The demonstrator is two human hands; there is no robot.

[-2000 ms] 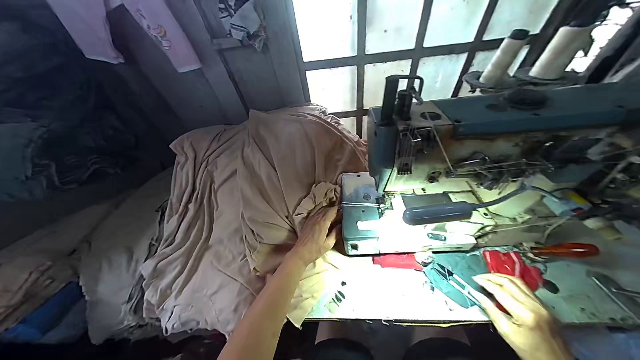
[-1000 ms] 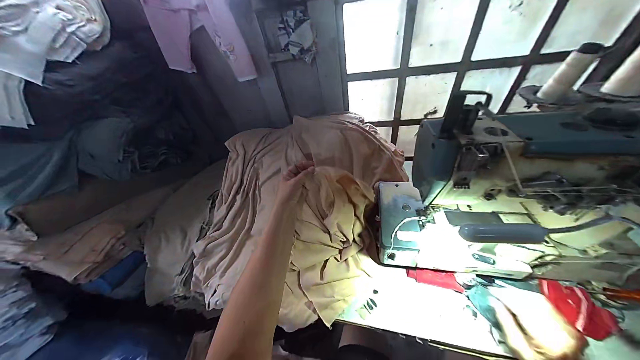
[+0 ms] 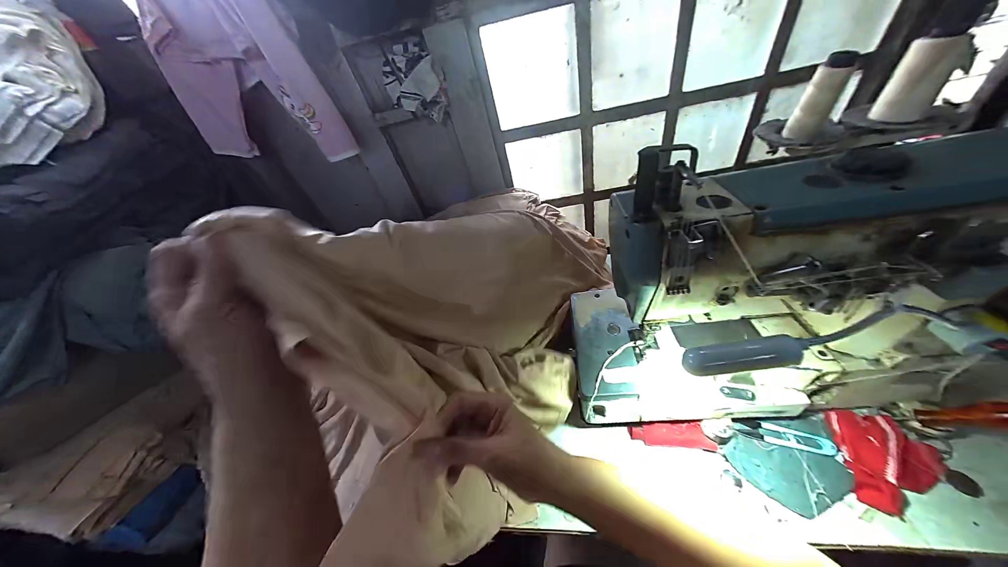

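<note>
Beige fabric (image 3: pixel 441 268) is stretched up from a heap beside the sewing machine (image 3: pixel 787 260). My left hand (image 3: pixel 205 291), blurred, grips a raised bunch of it at the left. Lower and nearer the middle, my right hand (image 3: pixel 488 441) pinches the same fabric between thumb and fingers, left of the machine's lit bed (image 3: pixel 693 394). Thread snips with a light blue handle (image 3: pixel 795 439) lie on a teal cloth scrap (image 3: pixel 787 472) on the table, away from both hands.
Red cloth pieces (image 3: pixel 882 461) and an orange-handled tool (image 3: pixel 965 415) lie right of the snips. A grey lamp (image 3: pixel 740 354) juts over the machine bed. Thread cones (image 3: pixel 819 94) stand behind. Folded cloth (image 3: pixel 87 472) is piled at left; pink garments (image 3: pixel 291 87) hang above.
My left hand has lifted the beige fabric, which lay flatter on the heap before. My right hand has left the snips and scraps at the right and now holds the fabric.
</note>
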